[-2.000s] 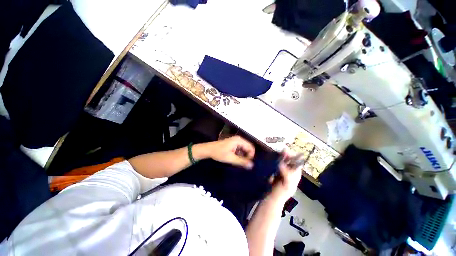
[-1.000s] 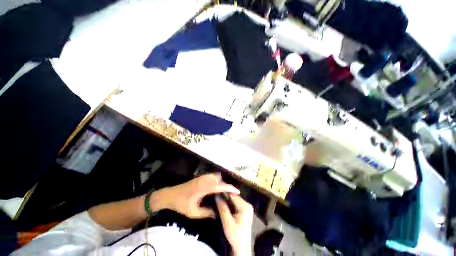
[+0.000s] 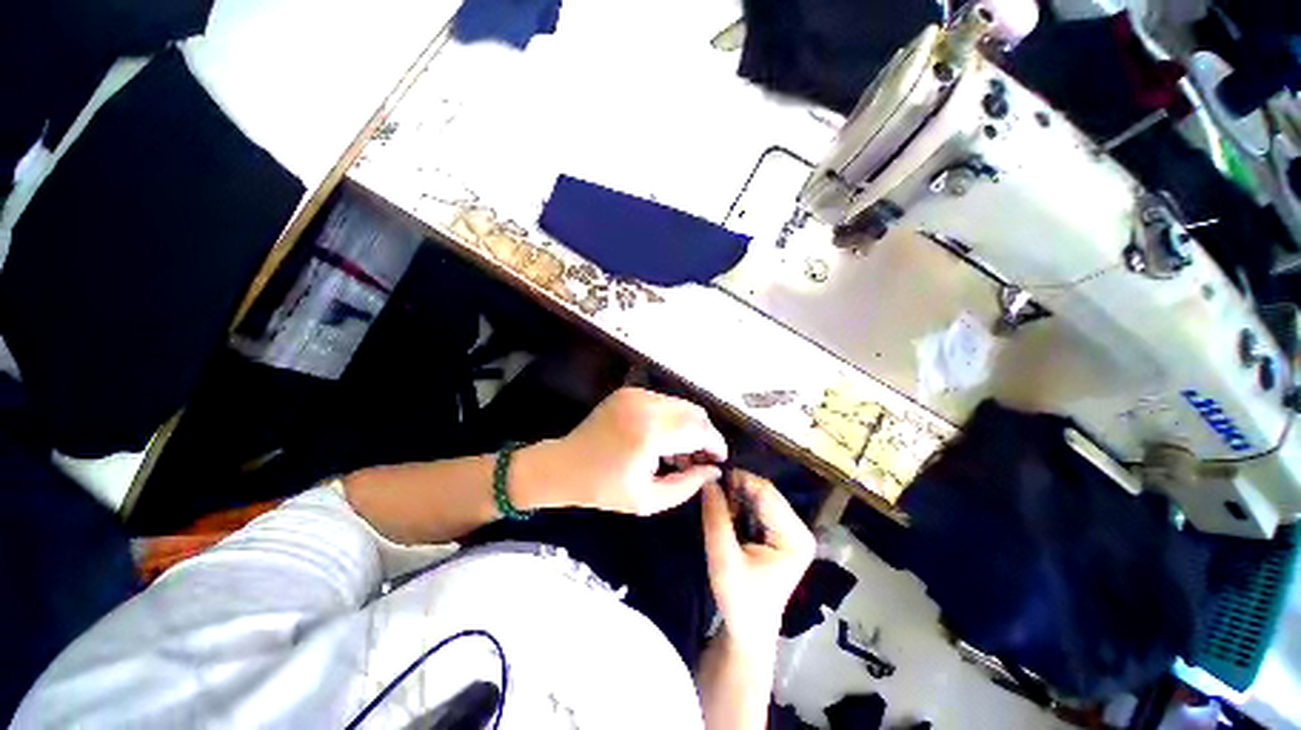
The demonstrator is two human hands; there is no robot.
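My left hand, with a green bracelet at the wrist, is over my lap, fingers curled and fingertips pinched on dark cloth. My right hand is just to its right and lower, thumb and fingers closed on the dark cloth, its fingertips meeting those of my left hand. The cloth hangs over my lap and blends into the dark background. Whether my right hand also holds a small tool cannot be told.
A curved navy piece lies on the worn white table. The cream sewing machine stands at the right. A dark cloth heap hangs below it, beside a teal basket. Black panels lie at the left.
The view swung up and back down. Against the oldest frame, my right hand has come left to meet my left hand at the fingertips. The metal glint at my right fingers no longer shows.
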